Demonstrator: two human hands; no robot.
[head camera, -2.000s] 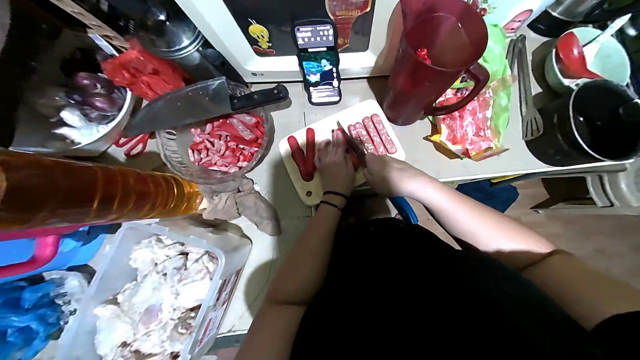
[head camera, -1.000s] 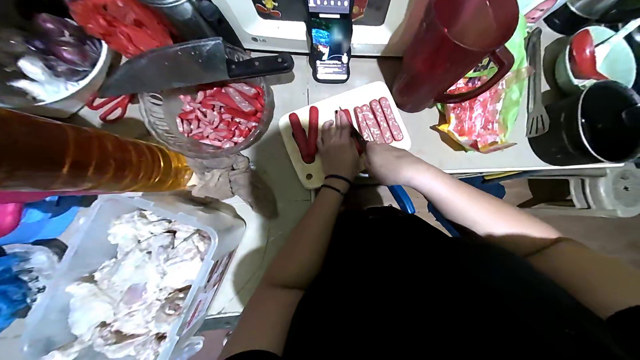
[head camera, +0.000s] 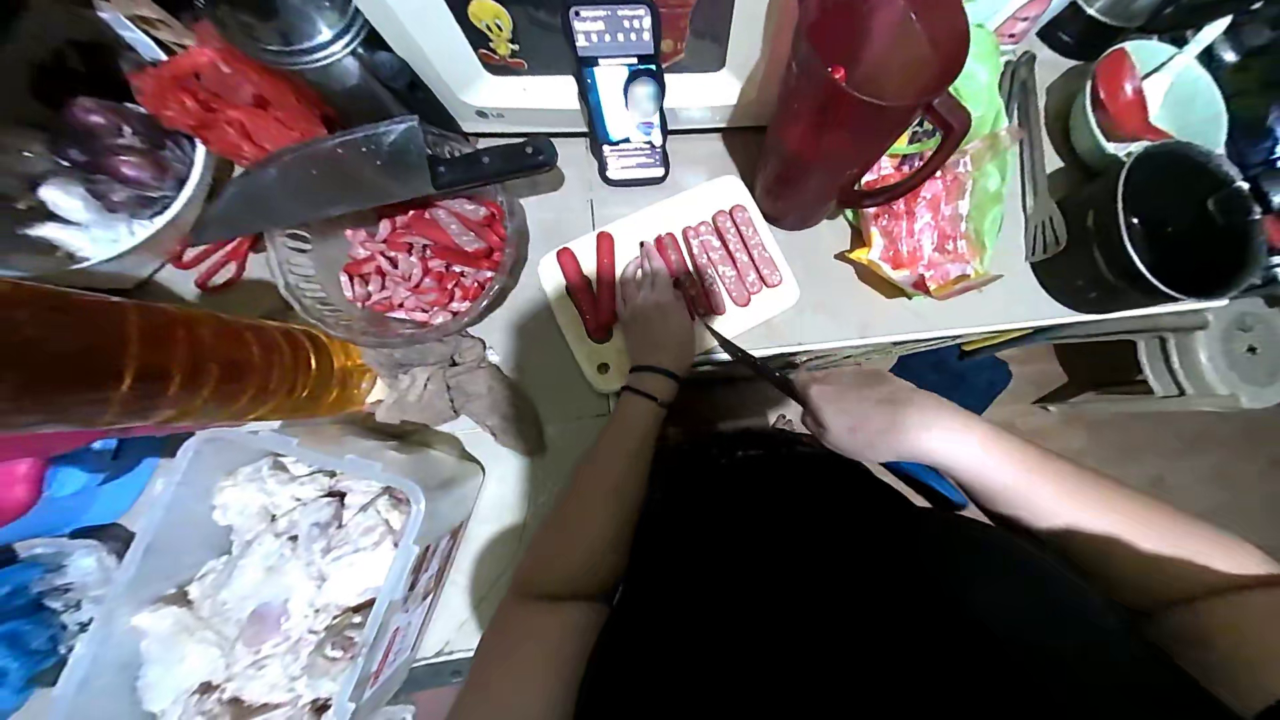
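Observation:
A white cutting board (head camera: 640, 365) lies on the counter with red sausages on it. Two whole sausages (head camera: 604, 285) are at its left. Several lengthwise-split halves (head camera: 738, 260) lie side by side at the right, pale cut faces up. My left hand (head camera: 655, 305) rests on the board, its fingertips at a red sausage (head camera: 680, 270). My right hand (head camera: 850, 410) is shut on the handle of a knife (head camera: 750, 362), whose tip reaches the board's near edge beside the halves. Left of the board, a glass bowl (head camera: 515, 255) holds cut sausage pieces (head camera: 425, 262).
A large kitchen knife (head camera: 330, 175) lies across the bowl. A phone (head camera: 625, 100) leans on a microwave (head camera: 500, 105). A red pitcher (head camera: 840, 120), sausage package (head camera: 930, 220) and black pot (head camera: 1130, 230) stand right. An amber-filled bottle (head camera: 180, 355) and a plastic tub of floured-looking pieces (head camera: 405, 560) are left.
My right hand has drawn back from the board toward the lower right with the knife, away from my left hand. My left hand remains on the board.

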